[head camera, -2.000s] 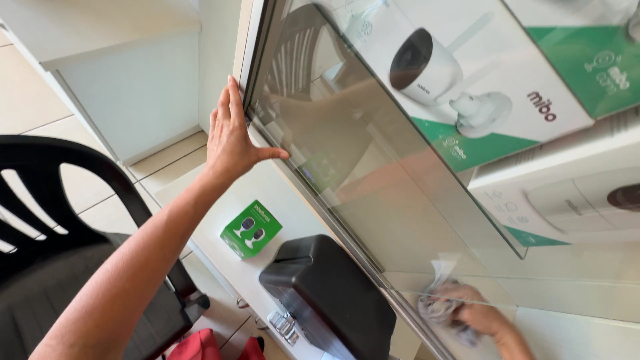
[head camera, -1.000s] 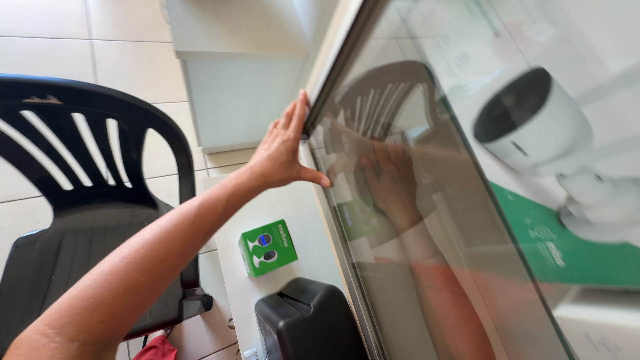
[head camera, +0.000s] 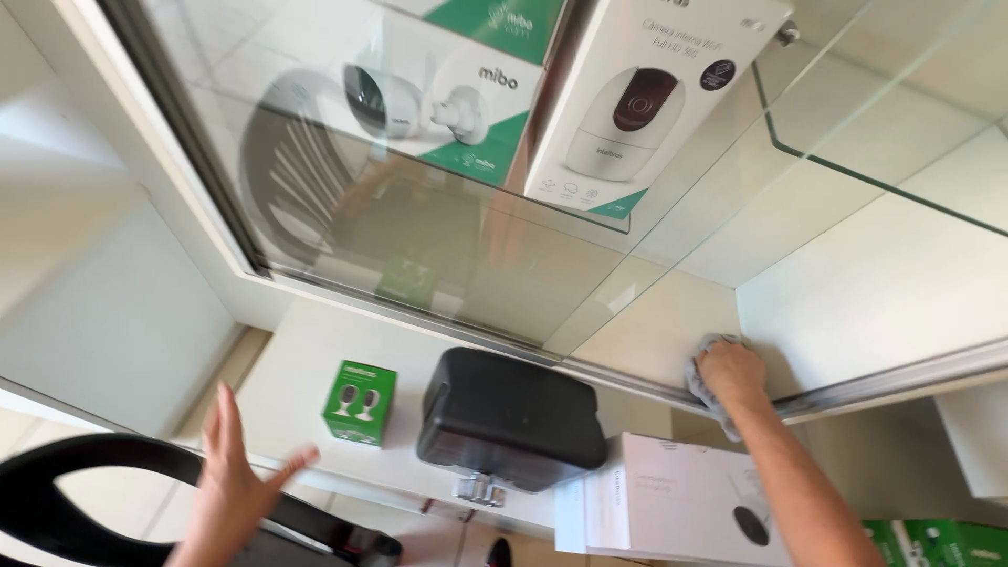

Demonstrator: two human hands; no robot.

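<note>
My right hand presses a grey cloth onto the floor of a glass-fronted cabinet, by its inner corner and just inside the metal door track. My left hand is in the air at the lower left, fingers spread and holding nothing, above the black plastic chair. It is apart from the sliding glass door. Behind the glass, a Mibo camera box and a white Intelbras camera box stand on a glass shelf.
On the white ledge below the cabinet are a small green camera box, a black plastic case and a white box. More green boxes lie at the lower right. A second glass shelf has an exposed edge.
My left hand has come off the edge of the glass door and moved down. My right hand, out of sight one second ago, is visible again with the cloth. The view has turned.
</note>
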